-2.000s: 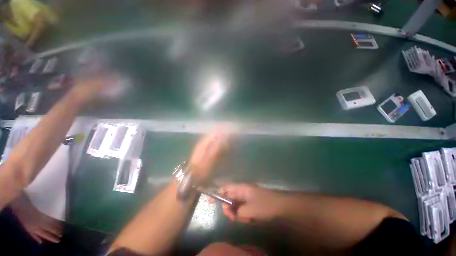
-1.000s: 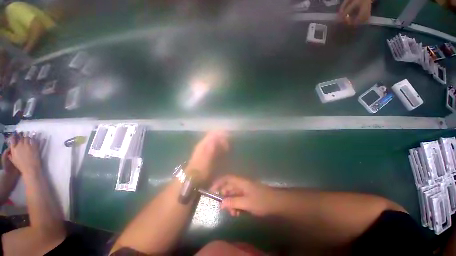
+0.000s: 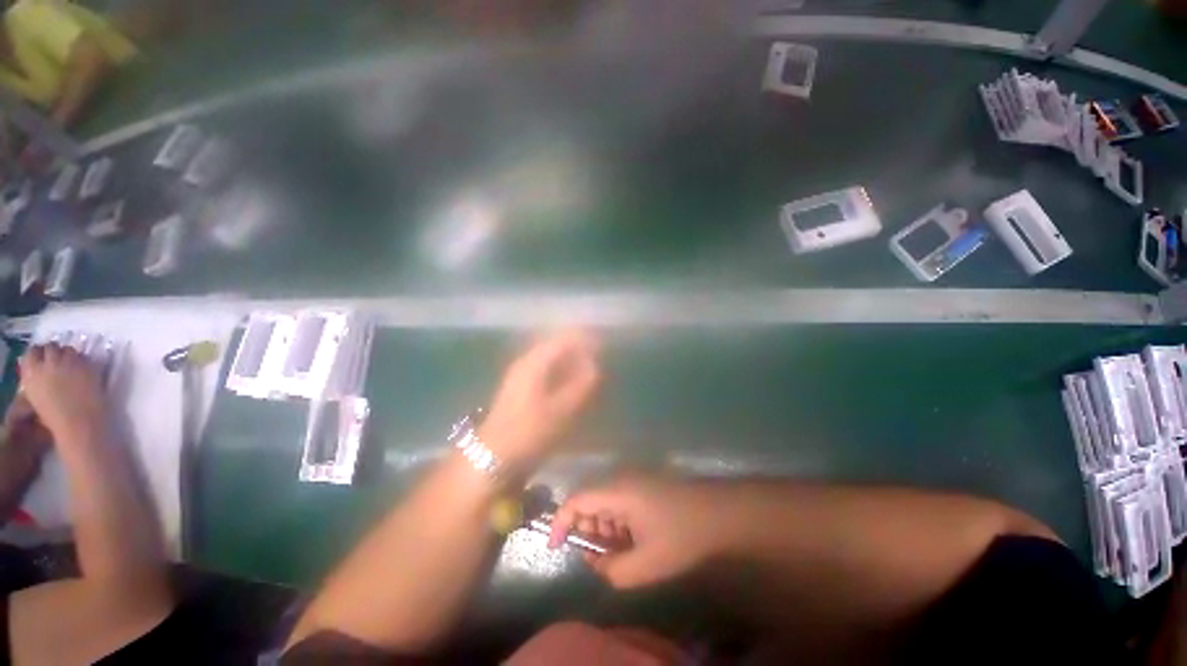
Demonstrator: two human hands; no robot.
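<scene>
My left hand [image 3: 549, 390], with a silver band at the wrist, is in the middle of the green bench, below the metal rail. Its fingers are curled and blurred; I cannot tell whether something is in them. My right hand [image 3: 631, 531] is lower and to the right, shut on a small hammer-like tool [image 3: 568, 532]. The tool has a thin shiny rod and a short dark and yellowish head that lies beside my left forearm, below the wristband.
White housing frames [image 3: 302, 354] are grouped left on the bench; a large housing stack [image 3: 1127, 471] is at right. Beyond the metal rail [image 3: 833, 307] lie scattered housings [image 3: 831, 219] and part-assembled units. A neighbour's hands work at left by a yellow-green hammer head [image 3: 199, 354].
The tool's head has moved down, off the wristband area. The housings beyond the rail have shifted left. The neighbour's arm, stretched over the rail at first, is back at the white sheet.
</scene>
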